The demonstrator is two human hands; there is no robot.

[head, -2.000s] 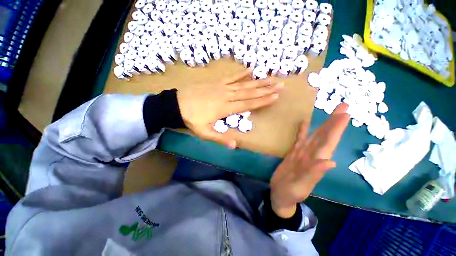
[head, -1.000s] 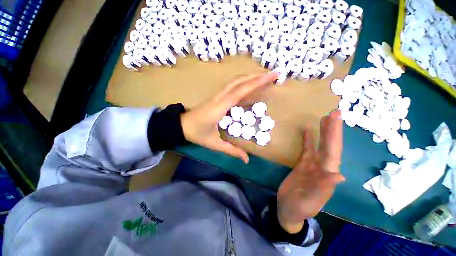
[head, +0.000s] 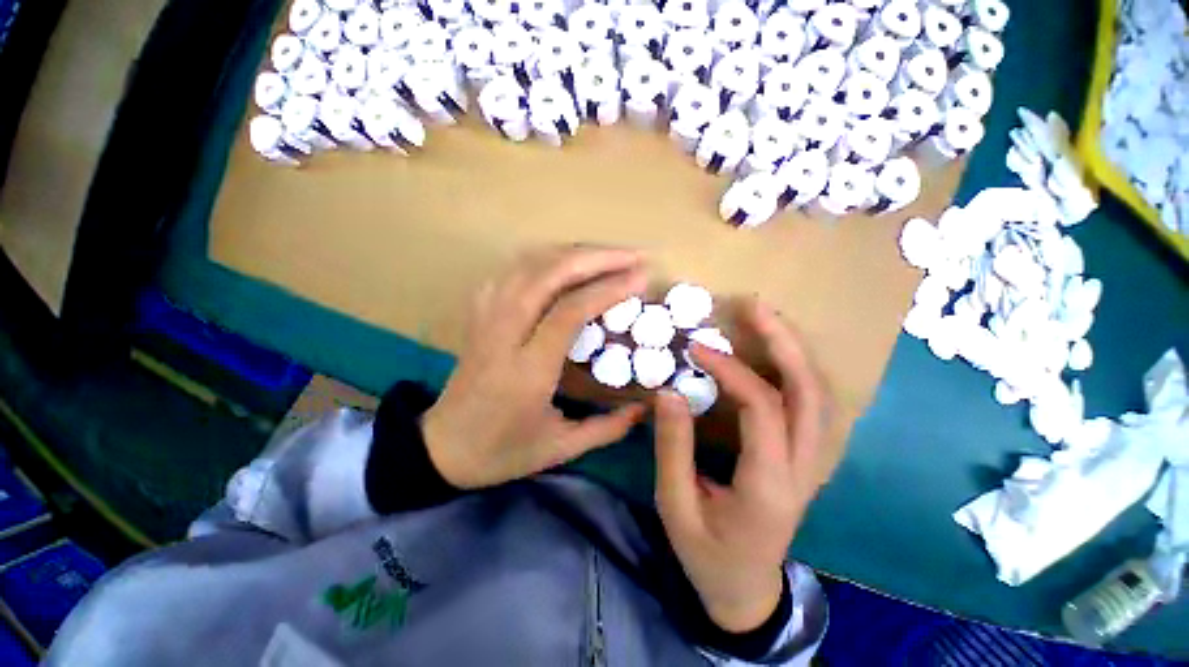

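Observation:
A small group of white cylindrical parts with plain white tops stands close together near the cardboard sheet's front edge. My left hand curves around the group's left side, thumb and fingers apart, with no part gripped between them. My right hand is at the group's right side. Its thumb and a fingertip are on either side of the nearest right cylinder and appear to pinch it. The lower sides of the group are partly hidden by my fingers.
Rows of upright cylinders with dark centre spots fill the back of the cardboard sheet. To the right are a loose pad pile, a crumpled white wipe, a bottle and a yellow tray. Blue crates show below the bench.
My hands have come in from apart to close around the small group. My right hand moved left onto its near right cylinder. The camera view has shifted.

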